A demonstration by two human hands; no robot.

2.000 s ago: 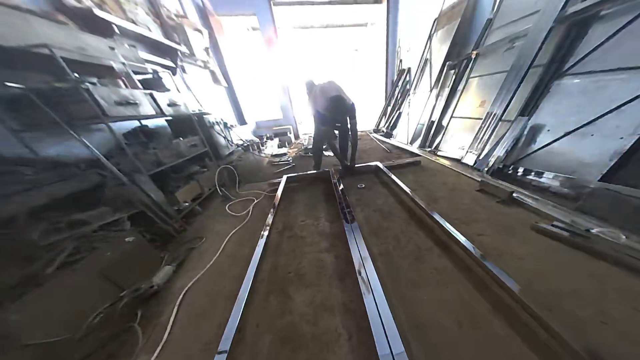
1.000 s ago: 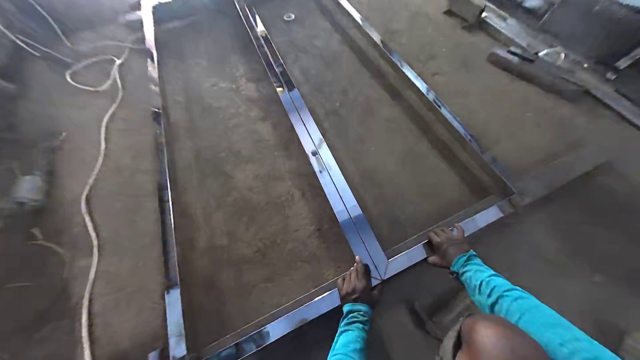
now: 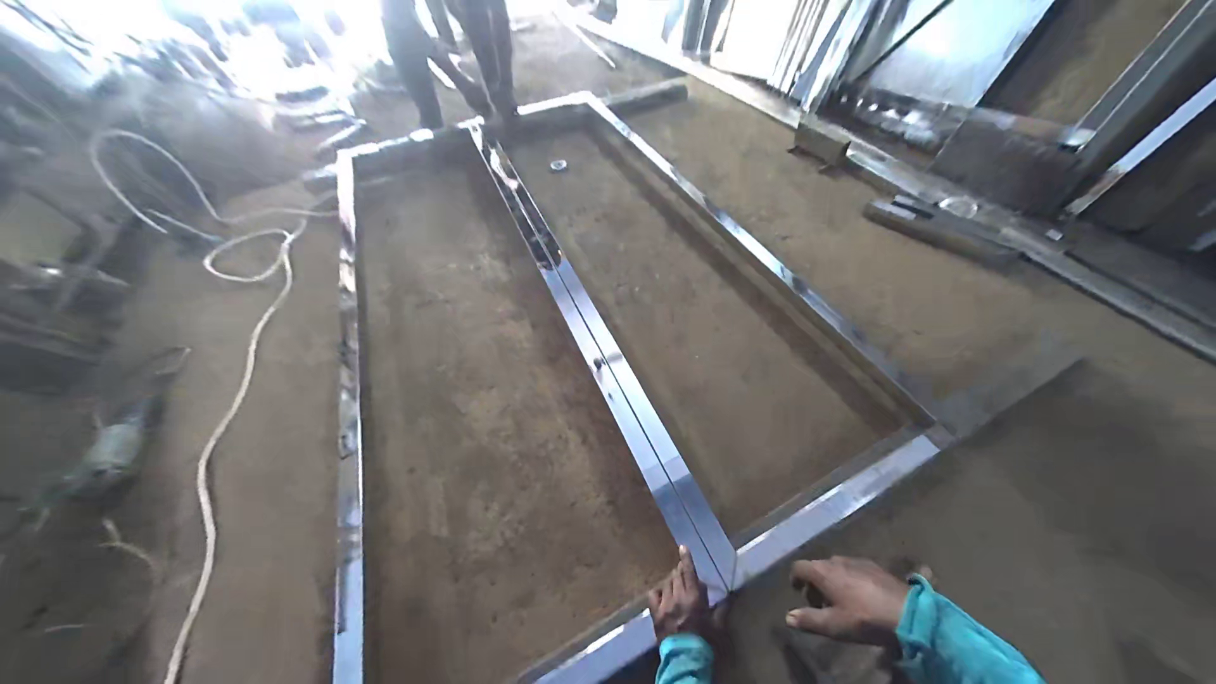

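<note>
Two shiny metal frames lie side by side on the floor, their inner bars [image 3: 622, 408] meeting along a thin seam. My left hand [image 3: 680, 600] rests at the near corner of the left frame where the bars meet, fingers on the metal; whether it grips the bar is hard to tell. Just right of that joint my right hand [image 3: 847, 600] is off the near bar [image 3: 836, 508] of the right frame, fingers parted and slightly curled, holding nothing. Teal sleeves cover both wrists. Dark reflections mark the far half of the middle bars.
At the far end a person [image 3: 456, 57] bends over the frames, hands near the far bar. A pale cable [image 3: 249, 351] curls along the left floor, near a blurred power tool [image 3: 114, 446]. Metal pieces [image 3: 936, 233] lie at right, below leaning panels. A small ring [image 3: 558, 165] lies inside the right frame.
My right hand has come off the near bar of the right frame, where it rested a second ago. My left hand remains at the joint. The view has tilted up since then.
</note>
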